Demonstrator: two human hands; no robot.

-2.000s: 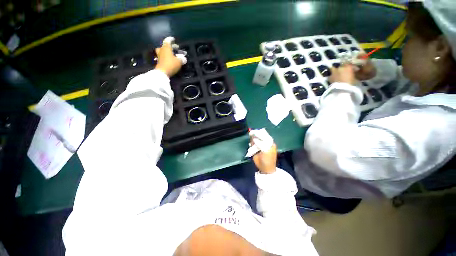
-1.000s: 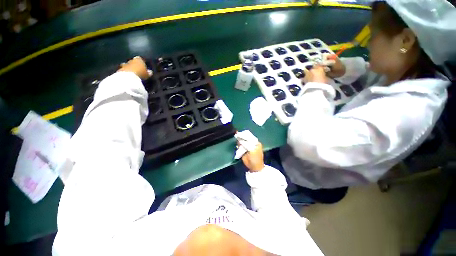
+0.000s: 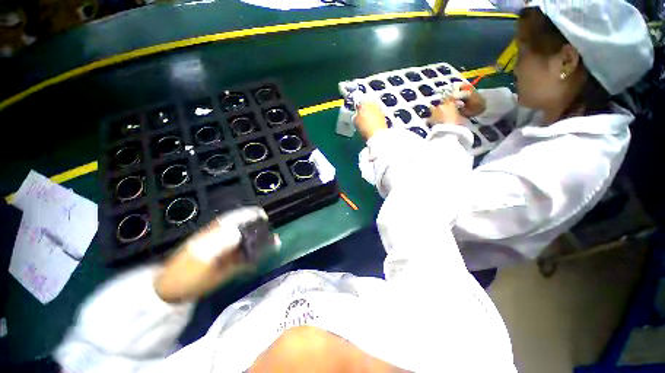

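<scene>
My left hand [image 3: 200, 258], blurred, holds a dark smartwatch body [image 3: 255, 237] at the bench edge, in front of the black foam tray [image 3: 292, 211]. White covers show on its fingers. The tray holds round watch bodies such as this one [image 3: 181, 210] in square pockets; one front-row pocket looks empty. My right hand [image 3: 370, 120] is at the top of the white solvent bottle [image 3: 345, 122], between the two trays. Its fingertips blend with the bottle top, so I cannot tell whether it holds a wipe.
A white wipe [image 3: 321, 166] lies on the black tray's right edge. An orange stick [image 3: 348, 201] lies beside it. Paper with a pen [image 3: 55, 233] lies at left. A neighbouring worker [image 3: 539, 175] handles parts over the white foam tray [image 3: 477, 149] at right.
My left hand has come back from the tray's far side to the bench edge with a watch body. My right hand has moved from the bench edge up to the bottle.
</scene>
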